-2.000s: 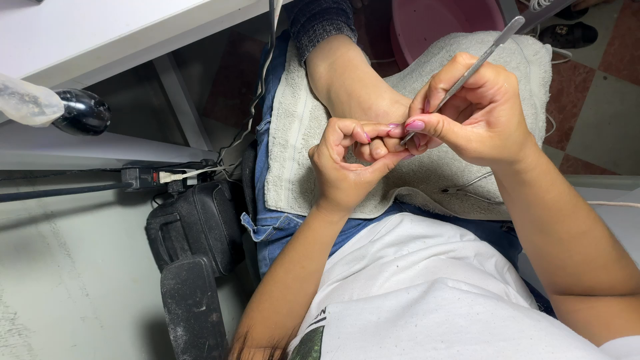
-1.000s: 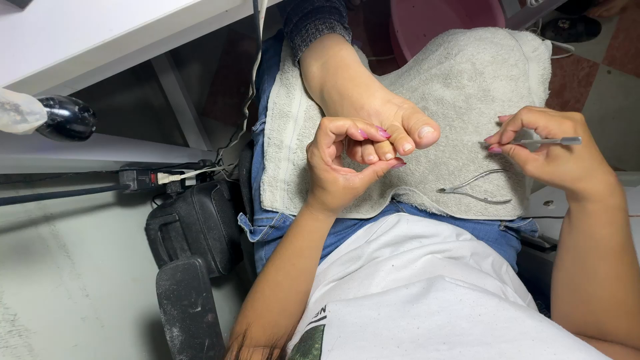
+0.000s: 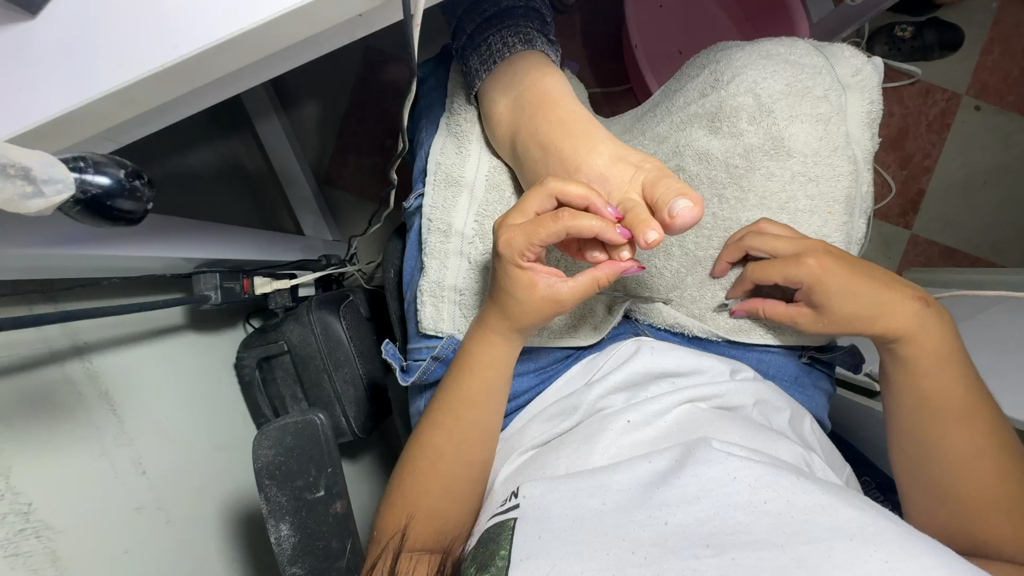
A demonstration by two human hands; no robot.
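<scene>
Another person's bare foot (image 3: 588,152) rests on a grey towel (image 3: 768,136) spread across my lap. My left hand (image 3: 552,252) holds the smaller toes of that foot between thumb and fingers. To the right, my right hand (image 3: 808,280) lies over the towel near its front edge, thumb and fingertips around the tip of a small metal tool (image 3: 726,305). Most of this tool is hidden under the hand, so whether it is the cuticle nipper cannot be told for sure.
At the left are a white table (image 3: 200,64), a black lamp-like object (image 3: 108,190), a power strip (image 3: 220,288) with cords and a black case (image 3: 312,368). Behind the towel stands a pink basin (image 3: 712,36). A dark clog (image 3: 916,38) is on the tiled floor.
My right hand has moved from the toes to the towel's right side, where the nipper lay one second ago. The slim metal tool it held is out of sight. My left hand stays at the toes.
</scene>
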